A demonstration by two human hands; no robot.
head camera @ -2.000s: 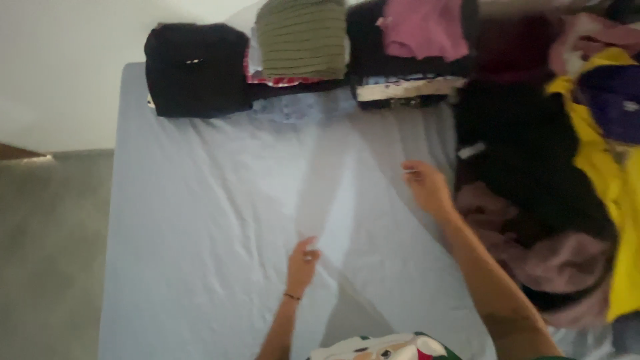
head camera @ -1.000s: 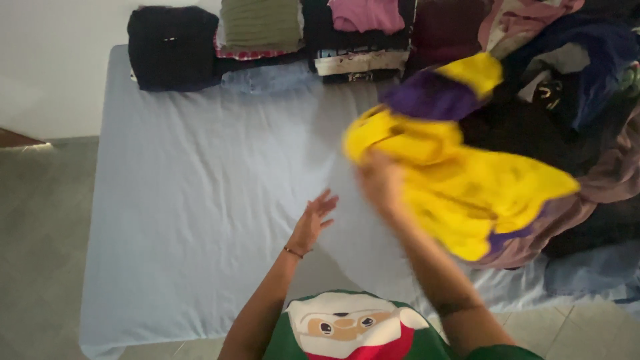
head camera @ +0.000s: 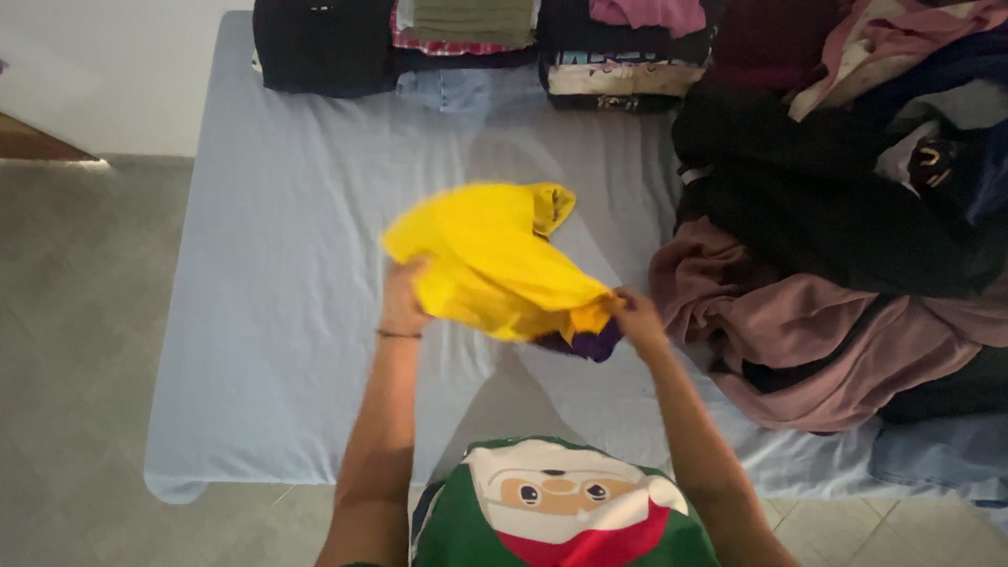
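Note:
A yellow garment with purple parts [head camera: 488,260] is stretched between my two hands above the blue bedsheet, slightly blurred. My left hand [head camera: 406,298] grips its left edge. On the right, my right hand [head camera: 636,315] pinches the other end, beside the purple part. The garment hides some of my left fingers. Whether it touches the sheet I cannot tell.
Folded stacks line the bed's [head camera: 260,315] far side: black clothing [head camera: 324,47], an olive garment [head camera: 472,20] above denim [head camera: 457,88], and pink cloth [head camera: 654,12] on top of others. Loose black [head camera: 803,205] and dusty pink clothes [head camera: 835,339] lie heaped at the right.
The yellow garment lay at the right two seconds ago, then was lifted in my right hand. It is now farther left, and my left hand, empty before, has taken hold of it too.

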